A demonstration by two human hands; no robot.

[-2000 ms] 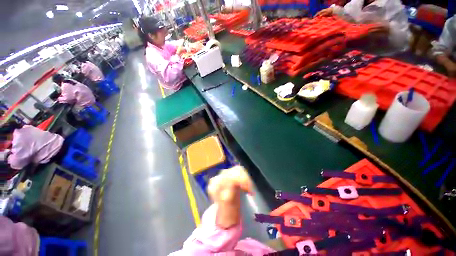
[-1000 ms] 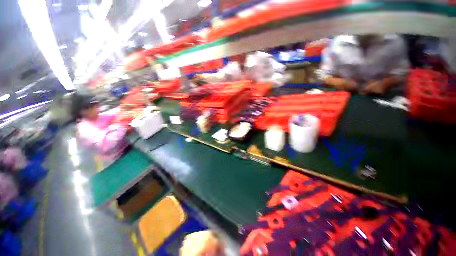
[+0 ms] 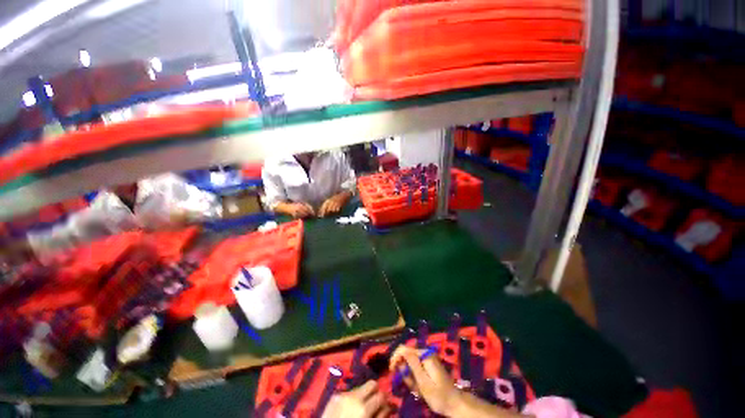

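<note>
A red tray (image 3: 274, 377) at the bottom centre bears several dark-strapped watches (image 3: 476, 363) laid slantwise, some with small red or pink squares. My left hand (image 3: 358, 402), cut off by the bottom edge, has its fingers curled on a dark watch (image 3: 372, 369) over the tray; the exact grip is blurred. My right hand (image 3: 425, 377) reaches in from the lower right, just right of my left hand, and is closed on a slim blue stick tool (image 3: 428, 353). Its tip is hard to make out.
A white cup (image 3: 260, 299) with blue sticks and a white bottle (image 3: 216, 326) stand on the raised green board beyond the tray. Loose blue sticks (image 3: 324, 302) and small metal parts (image 3: 353, 311) lie nearby. A shelf post (image 3: 564, 163) rises at right. A person (image 3: 309, 184) sits opposite.
The view has swung right and down from the aisle to the bench. My left hand has moved from the tray's left side to over it. My right hand has come into view with the blue stick.
</note>
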